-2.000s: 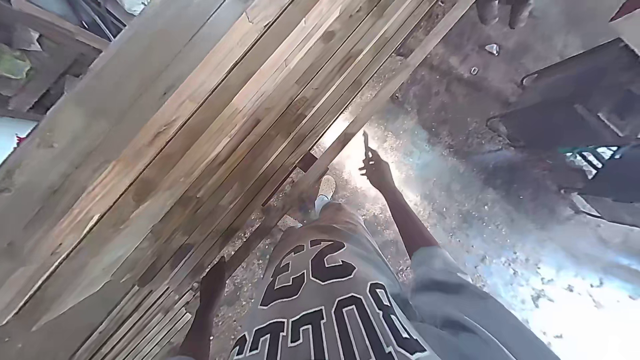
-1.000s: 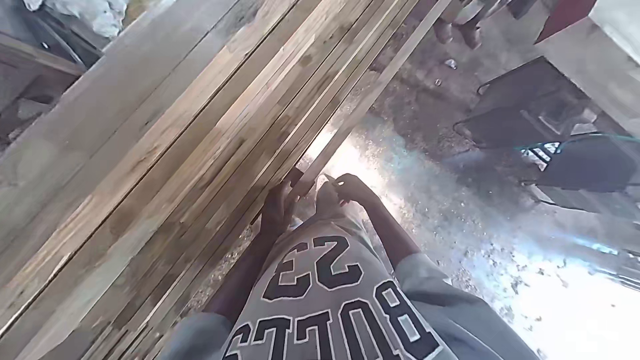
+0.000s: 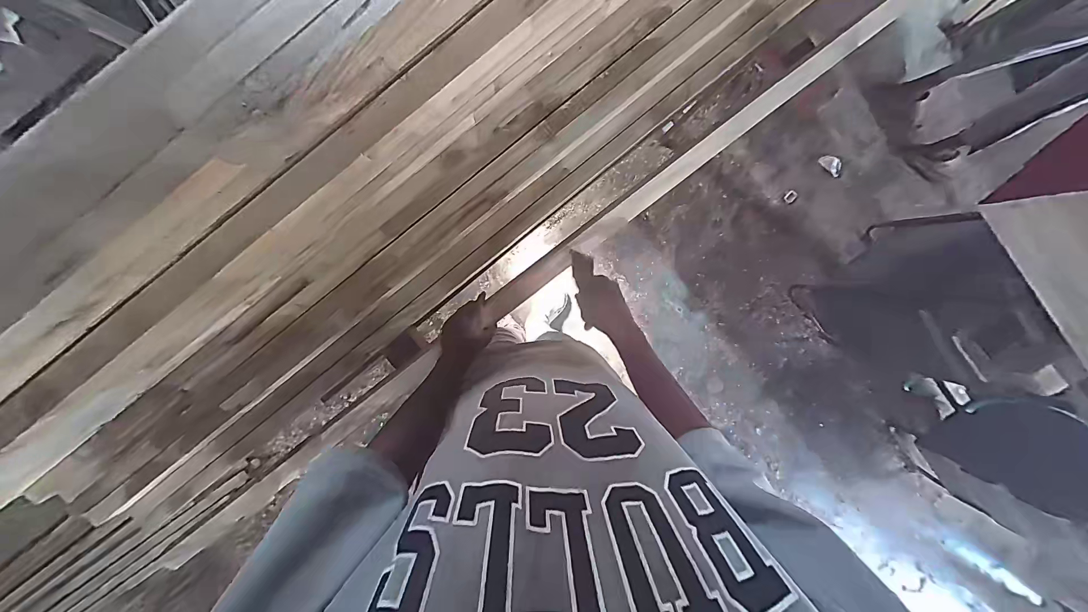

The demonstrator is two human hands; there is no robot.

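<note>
A long narrow wooden strip [image 3: 680, 166] runs diagonally past my body, beside the stacked boards. My left hand [image 3: 467, 327] is closed around its near part, just in front of my waist. My right hand [image 3: 602, 302] grips a small dark flat object [image 3: 582, 262], whose upper end is close to the strip's right edge; what the object is cannot be made out. Long wooden boards [image 3: 340, 178] lie side by side to the left of the strip, with a narrow gap between them and it.
Dusty ground [image 3: 722, 255] with small scraps lies to the right. A dark chair-like object [image 3: 926, 297] stands there, near a pale panel [image 3: 1045, 255] at the right edge. Bright sunlight falls around my feet.
My right hand, near my left hand one second ago, is now farther from it, by the strip's right edge. The view has shifted noticeably.
</note>
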